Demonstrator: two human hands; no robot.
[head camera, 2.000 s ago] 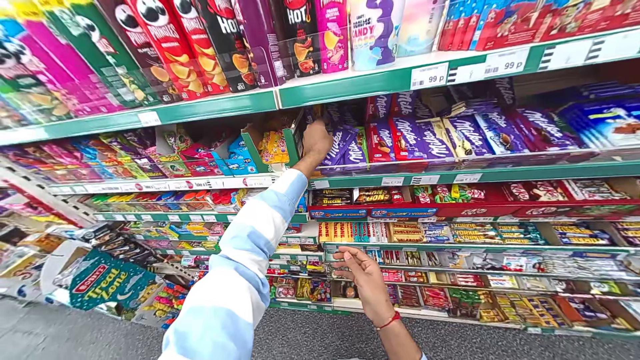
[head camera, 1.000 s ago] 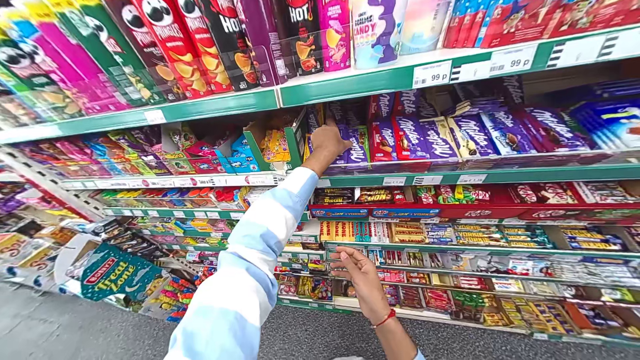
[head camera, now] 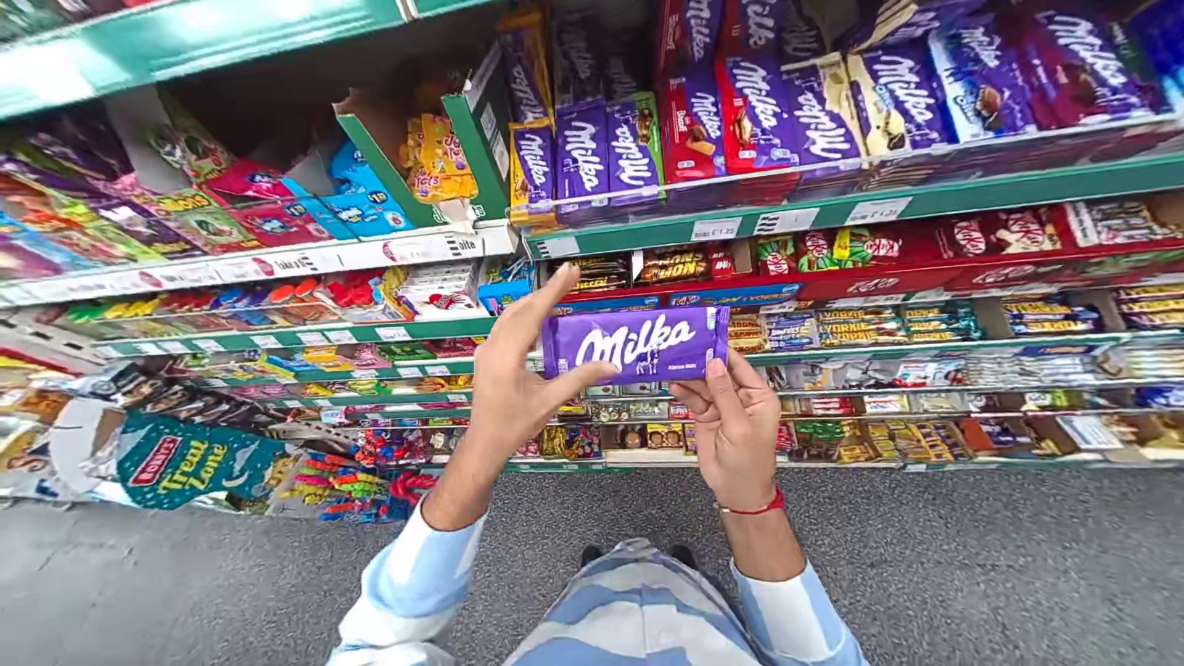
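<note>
A purple Milka chocolate bar (head camera: 638,346) lies level between my two hands, its printed front facing me. At its left end is my left hand (head camera: 518,370), the thumb on the lower edge and the fingers spread upward, away from the wrapper. My right hand (head camera: 735,416), with a red string on its wrist, pinches the lower right corner between thumb and fingers. More Milka bars (head camera: 583,153) stand in rows on the shelf above and beyond the hands.
Green-edged shelves (head camera: 786,208) of sweets run across the view. An open green carton (head camera: 474,139) holds yellow packets. KitKat boxes (head camera: 879,277) sit on the shelf below the Milka. At the lower left is a Treat Zone display (head camera: 194,462). Grey floor (head camera: 999,555) lies below.
The left hand was reaching among the Milka bars on the shelf; it has come back down toward me with a bar. The right hand, before without anything, now grips that bar. The view has moved.
</note>
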